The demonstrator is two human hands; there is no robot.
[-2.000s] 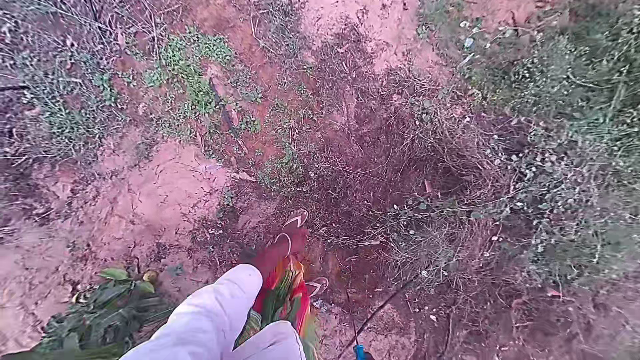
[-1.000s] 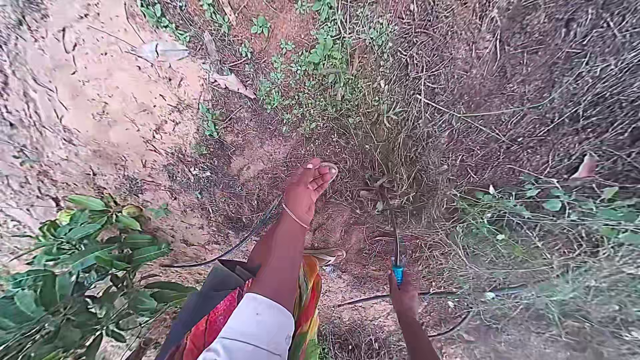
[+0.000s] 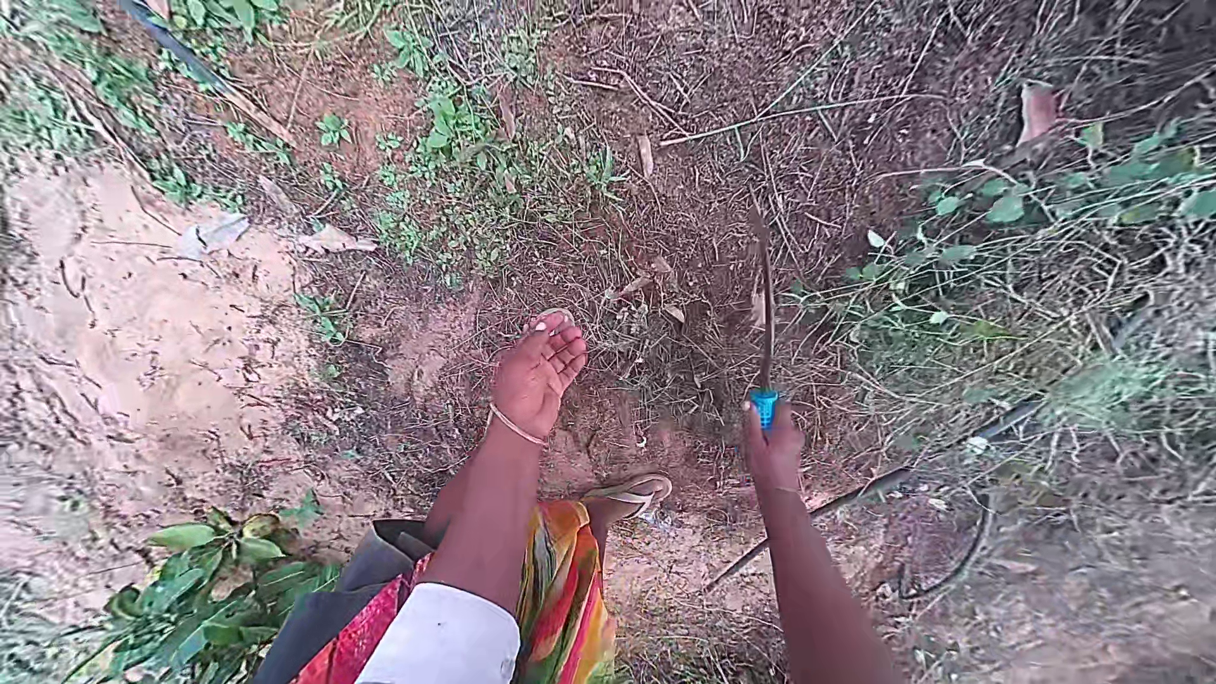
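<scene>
My right hand (image 3: 774, 451) is closed around the blue handle (image 3: 764, 407) of a sickle or similar hand blade. Its thin dark blade (image 3: 768, 313) points up the view over dry stalks, and its far end blurs into the ground litter. My left hand (image 3: 540, 375), with a bangle at the wrist, hangs palm up with fingers loosely curled and holds nothing. A sandalled foot (image 3: 632, 494) shows below and between the hands, beside brightly patterned cloth (image 3: 560, 589).
A black hose (image 3: 883, 483) runs across the ground at the right. Leafy green branches (image 3: 1007, 204) and dry brush lie beyond it. A broad-leaved plant (image 3: 190, 598) stands at the lower left. Another dark pipe (image 3: 180, 52) is at the upper left.
The view has shifted a lot. Two seconds ago a white sleeve covered the lower middle and only a bit of the blue handle showed; both hands are now in sight.
</scene>
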